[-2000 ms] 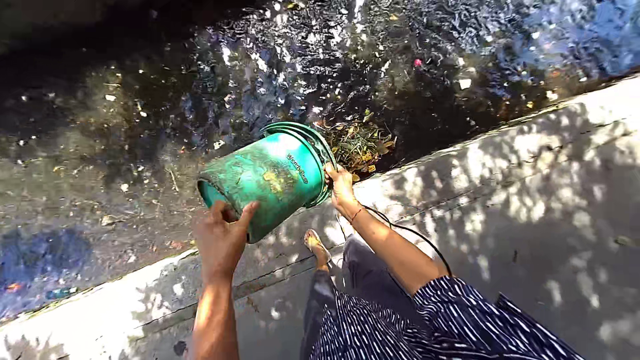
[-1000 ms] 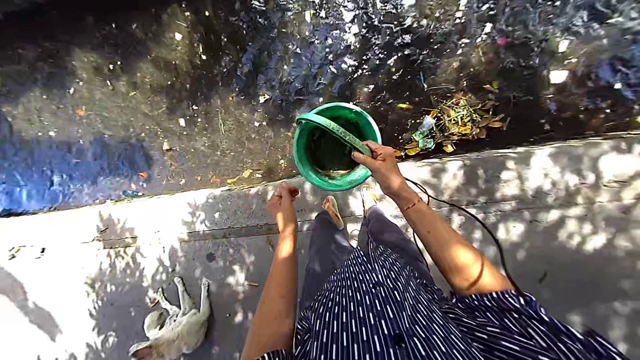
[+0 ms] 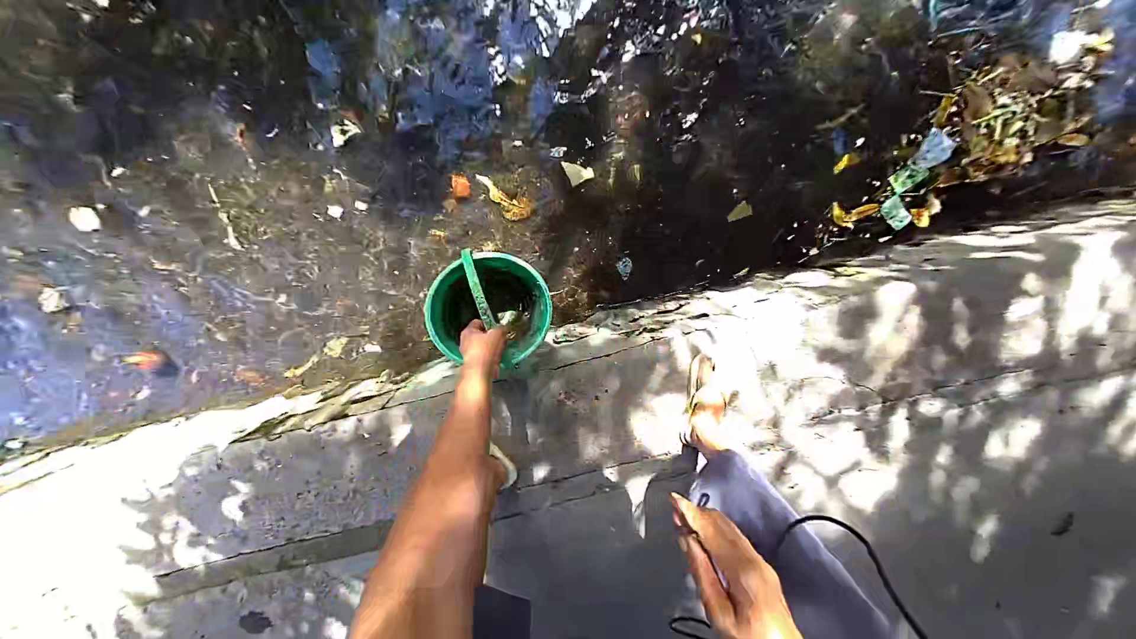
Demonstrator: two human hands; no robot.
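Observation:
A green plastic bucket (image 3: 540, 312) is seen from above, over the edge where the dark water meets the concrete. My left hand (image 3: 483, 344) is closed on its green strap-like handle (image 3: 475, 286), which stands up across the opening. Something pale lies inside the bucket, too dim to name. Low in the view, my right hand (image 3: 729, 568) holds nothing, its fingers extended and close together, over my trouser leg (image 3: 799, 550).
Dark water (image 3: 355, 177) with floating leaves and litter fills the upper part. A heap of leaves and scraps (image 3: 1003, 133) lies at upper right. A concrete ledge (image 3: 603, 399) crosses the view, with my sandalled foot (image 3: 706, 399) on it. A black cord (image 3: 865, 546) hangs at lower right.
The bucket's handle has passed from my right hand to my left. My right hand has let go and drawn back. The dog lying on the concrete has left the view, which has shifted.

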